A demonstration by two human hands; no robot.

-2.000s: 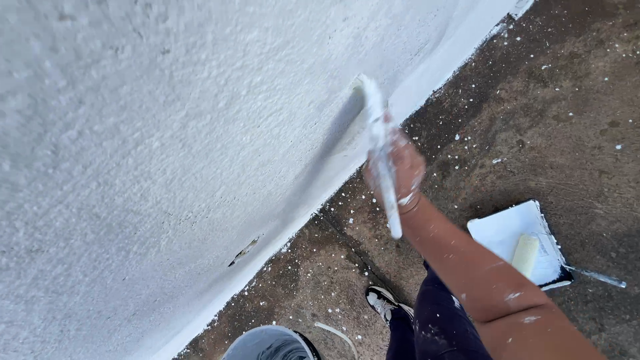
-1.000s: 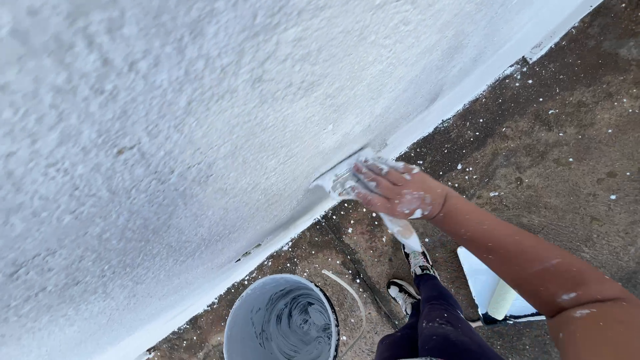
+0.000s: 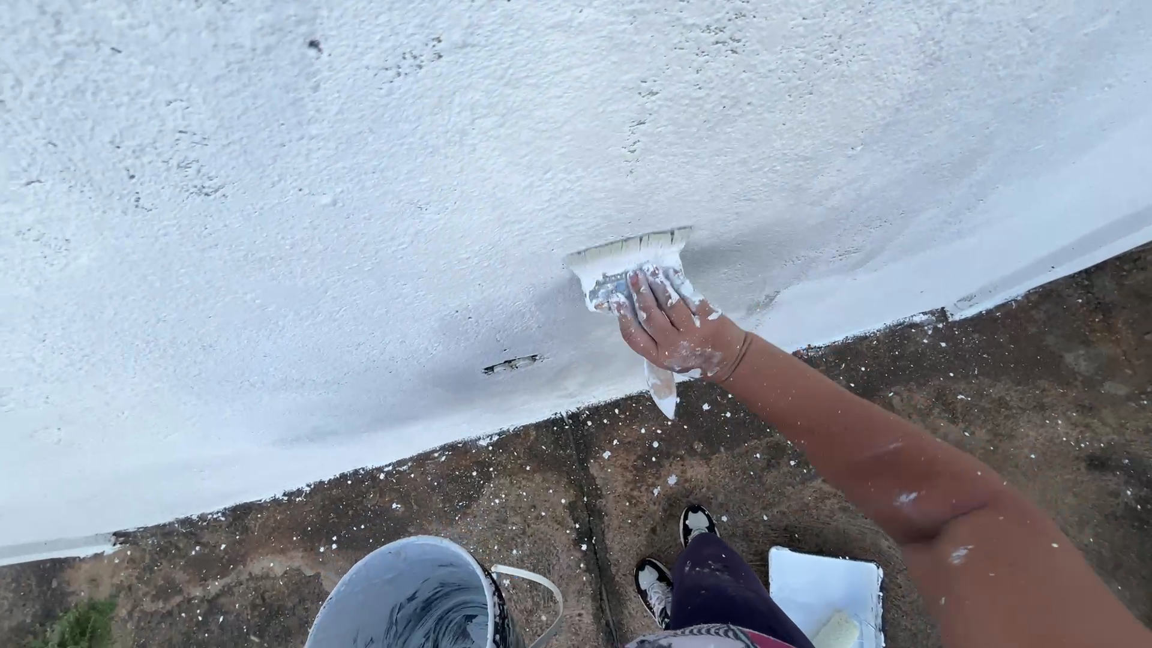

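My right hand (image 3: pixel 675 328), spattered with white paint, grips a wide paintbrush (image 3: pixel 630 261) whose bristles press on the rough white wall (image 3: pixel 360 216). Its paint-smeared handle sticks out below my palm, over the wall's lower edge. Left of the brush, a small dark slot (image 3: pixel 511 364) shows in the wall. My left hand is out of the frame.
A white bucket (image 3: pixel 405 585) with paint-streaked insides and a handle stands on the paint-spattered concrete floor (image 3: pixel 720 450). My shoes (image 3: pixel 655 589) are right of it. Beyond them lies a white paint tray (image 3: pixel 823 580) with a roller (image 3: pixel 837 630).
My right hand, still holding the brush, has moved up the wall from its lower edge. The brush was edge-on two seconds ago; its broad face now shows. The view has shifted.
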